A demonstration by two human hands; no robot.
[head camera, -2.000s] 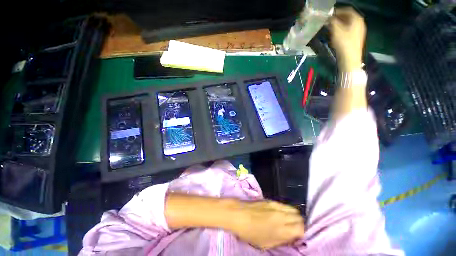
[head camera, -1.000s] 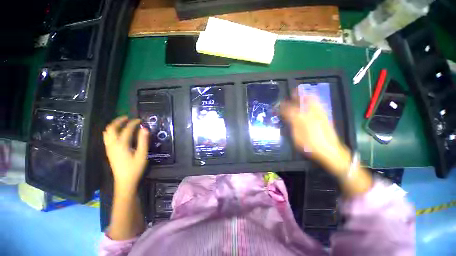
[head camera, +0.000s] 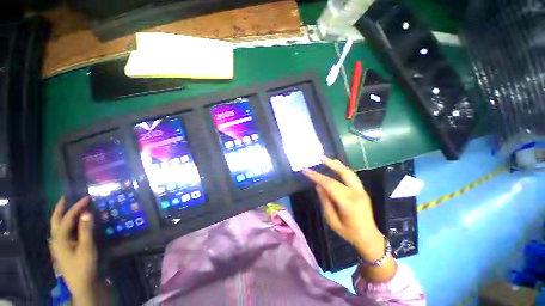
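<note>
A black foam tray [head camera: 206,158] lies tilted on the green bench with several phones in its pockets. The leftmost phone [head camera: 113,191], the second phone [head camera: 170,164] and the third phone [head camera: 244,143] show lit home screens with icons. The rightmost phone [head camera: 296,128] shows a whitish screen. My left hand [head camera: 74,245] is at the tray's left end, fingers apart, fingertips by the leftmost phone's lower left edge. My right hand [head camera: 343,206] is open, its fingertips at the lower end of the rightmost phone. I see nothing held in either hand.
Behind the tray lie a pale yellow pad [head camera: 182,57] and a dark phone [head camera: 110,83]. At right are a white stick [head camera: 339,63], a red pen [head camera: 355,89], a loose phone [head camera: 370,107] and another foam tray [head camera: 418,75]. Other trays [head camera: 401,209] are below the bench edge.
The left three screens changed to home screens with icons. My right hand came from the back right to the rightmost phone's lower end. My left hand moved from my lap to the tray's left end.
</note>
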